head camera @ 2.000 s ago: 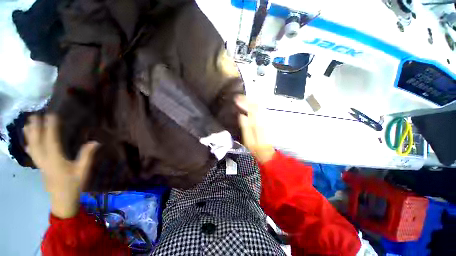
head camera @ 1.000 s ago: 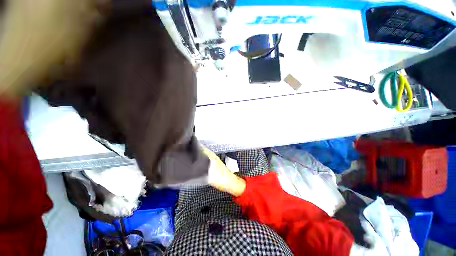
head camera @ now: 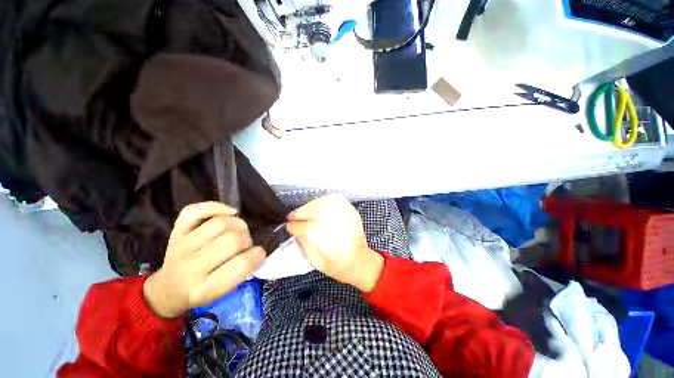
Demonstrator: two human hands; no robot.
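Observation:
The dark brown garment (head camera: pixel 199 96) lies bunched on the left, over the table edge and down towards my lap. My left hand (head camera: pixel 209 255) holds its lower edge near a narrow strip (head camera: pixel 225 173) that runs up the cloth. My right hand (head camera: pixel 325 236) is just to the right, its thumb and finger pinching the dark edge of the garment by a tiny pale or shiny piece. A small white cloth piece (head camera: pixel 284 262) hangs between and below my hands. What the left fingers cover is hidden.
On the white table (head camera: pixel 369 159) lie a phone (head camera: pixel 400 59), a tan card (head camera: pixel 446 91), black snips (head camera: pixel 548 98) and green-yellow scissors loops (head camera: pixel 613 114). The presser foot area (head camera: pixel 316 33) is at the top. A red stool (head camera: pixel 613 240) and white cloth (head camera: pixel 458 251) are below right.
The brown garment has moved back left and lower from the blurred lift. My left hand has come down from the upper left, and both hands now meet at its lower edge.

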